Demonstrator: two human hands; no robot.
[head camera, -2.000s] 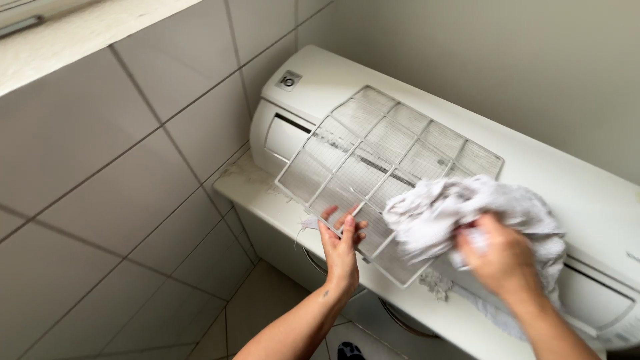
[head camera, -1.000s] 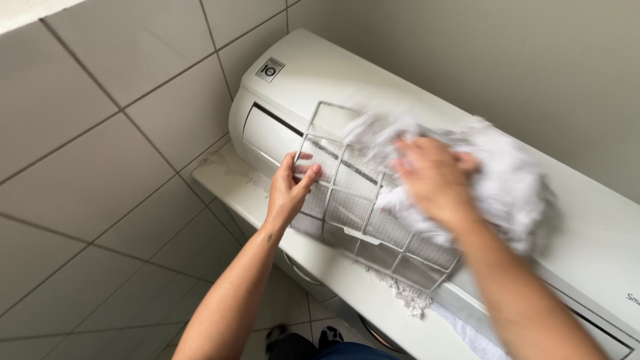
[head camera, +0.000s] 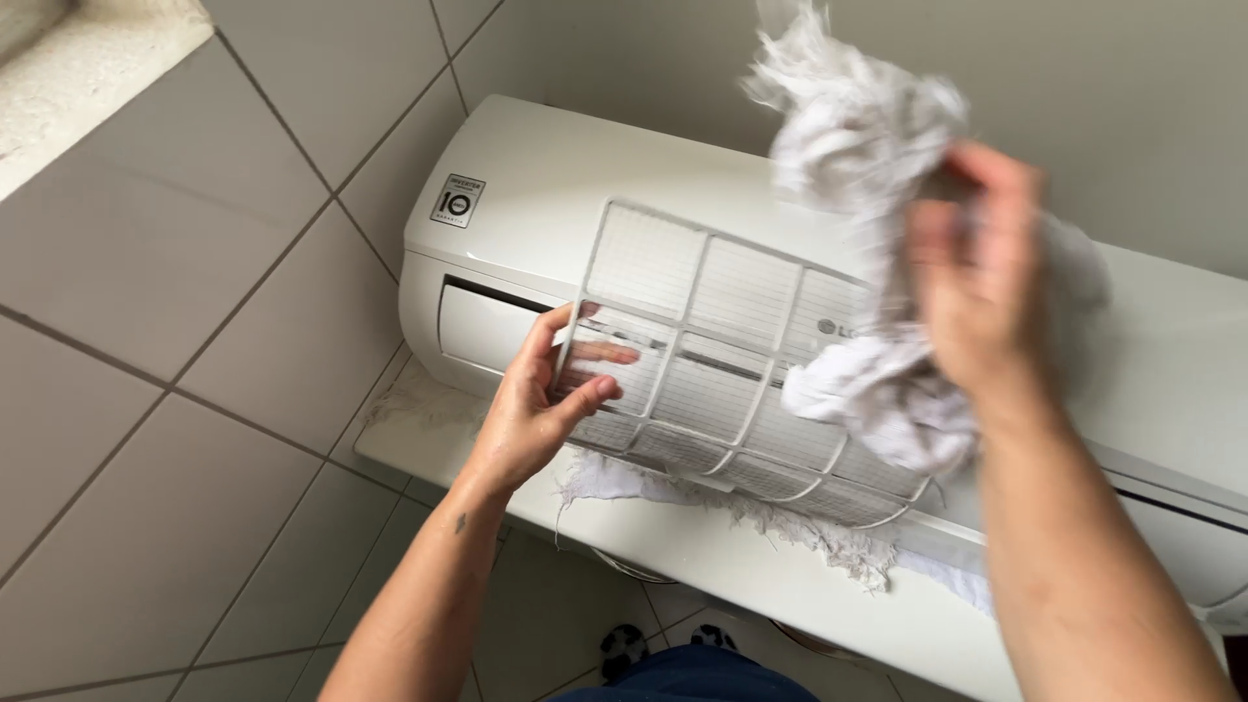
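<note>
My left hand (head camera: 551, 400) grips the left edge of a white-framed mesh air filter (head camera: 731, 366), with fingers behind the see-through mesh and the thumb in front. The filter is tilted in front of a white LG split air conditioner indoor unit (head camera: 585, 156). On the right, my right hand (head camera: 980, 278), blurred, holds a crumpled white cloth (head camera: 853, 136). Part of that cloth hangs down over the filter's right side, and its frayed end sticks up above the unit. Another frayed white cloth (head camera: 809, 536) lies below the filter, partly under the unit.
The unit rests on a white shelf (head camera: 682, 531) with a rounded left corner. A tiled wall (head camera: 244, 341) stands close on the left, under a pale ledge (head camera: 97, 88). Behind the unit is a plain wall (head camera: 1102, 117). Feet in patterned footwear (head camera: 624, 648) show on the floor below.
My right hand and the cloth have lifted up from the filter, where they lay a second ago. My left hand keeps its hold on the filter's left edge.
</note>
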